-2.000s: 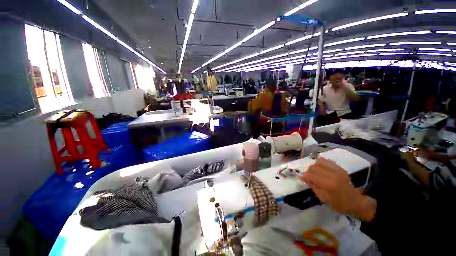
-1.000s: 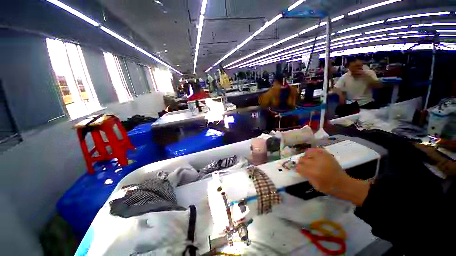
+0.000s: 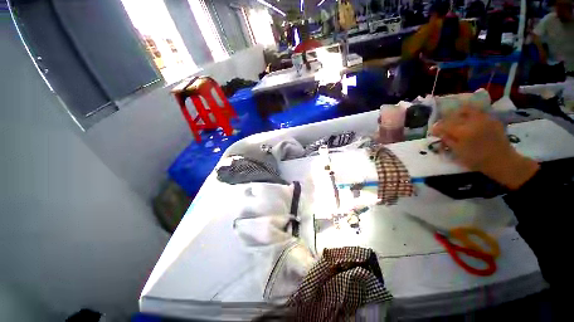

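My right hand (image 3: 469, 138) is over the top of the white sewing machine arm (image 3: 541, 135), fingers bent together near the small metal thread guides; whether they hold thread is unclear. My left hand is not in view. Brown-and-cream plaid cloth (image 3: 393, 176) drapes over the machine arm. The brightly lit needle area (image 3: 349, 220) has pale fabric (image 3: 261, 210) with a dark strip (image 3: 295, 207) to its left. Checked fabric (image 3: 340, 283) lies bunched at the table's front edge. Scissors (image 3: 458, 249) with red and yellow-orange handles lie right of the needle, blades towards it.
Grey-black checked fabric (image 3: 248, 170) lies at the table's left rear. A pink cylinder (image 3: 391, 122) and a dark cone (image 3: 418, 116) stand behind the machine. A red stool (image 3: 204, 107) and blue-covered surfaces (image 3: 214, 148) are beyond. People sit at the back right.
The view has tilted down and left, showing the table's front edge and the checked fabric there. My right hand stays over the machine top, now blurred.
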